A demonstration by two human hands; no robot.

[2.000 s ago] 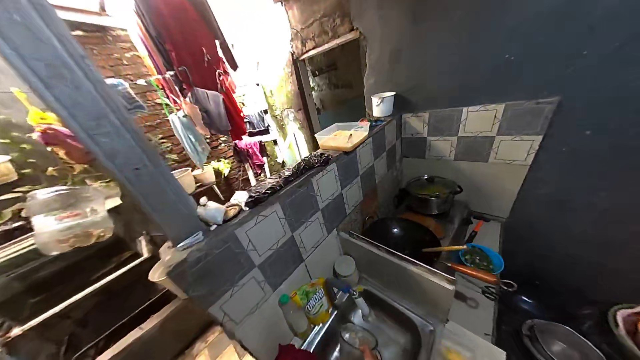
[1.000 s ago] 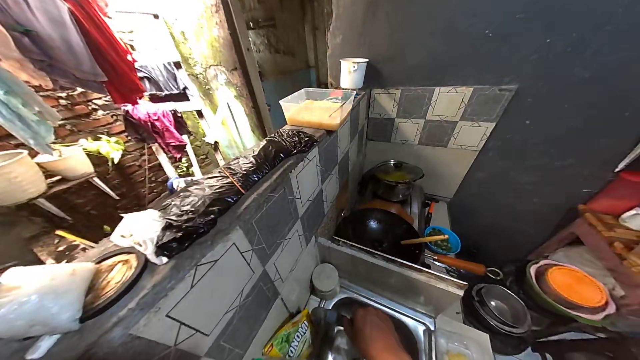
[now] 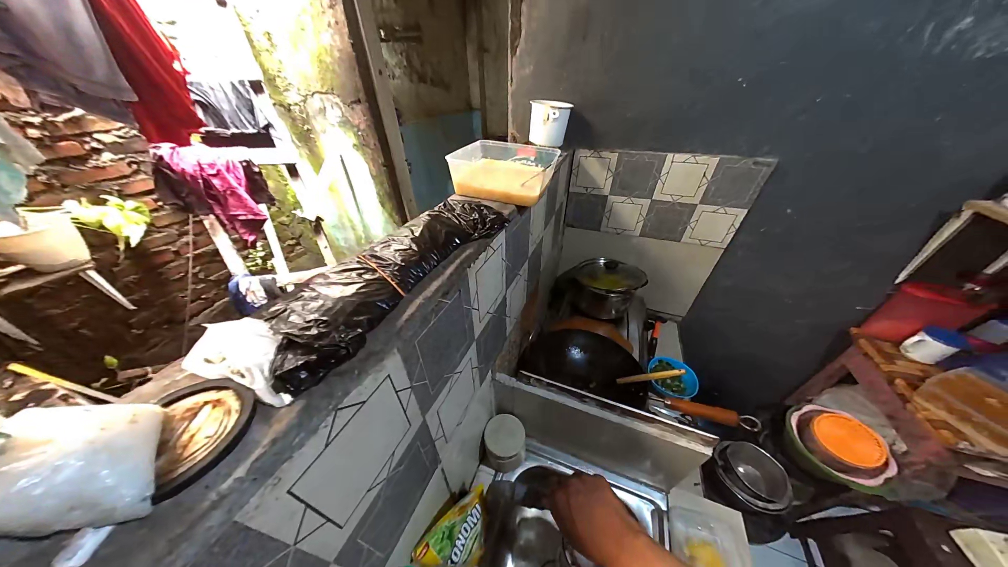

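Observation:
My right hand [image 3: 591, 512] reaches from the bottom edge into the steel sink [image 3: 657, 504], back of the hand up. Its fingertips are at a dark, rounded object [image 3: 537, 484] near the sink's far left corner; whether they grip it is not clear. Metal vessels lie below the hand, partly hidden. My left hand is not in view. Left of the sink stand a yellow-green detergent pouch [image 3: 455, 531] and a round grey container [image 3: 504, 441]. A clear plastic tub [image 3: 709, 535] with something yellow inside sits at the sink's right.
Beyond the metal partition [image 3: 606, 425] are a black wok [image 3: 583, 358], a lidded pot [image 3: 606, 287] and a blue bowl [image 3: 683, 378]. A black plastic bundle [image 3: 370, 287] and a food container [image 3: 504, 173] rest on the ledge. Stacked pans [image 3: 748, 472] stand at the right.
The view has shifted a lot since two seconds ago. My right hand, barely visible at the bottom edge then, now extends well into the sink.

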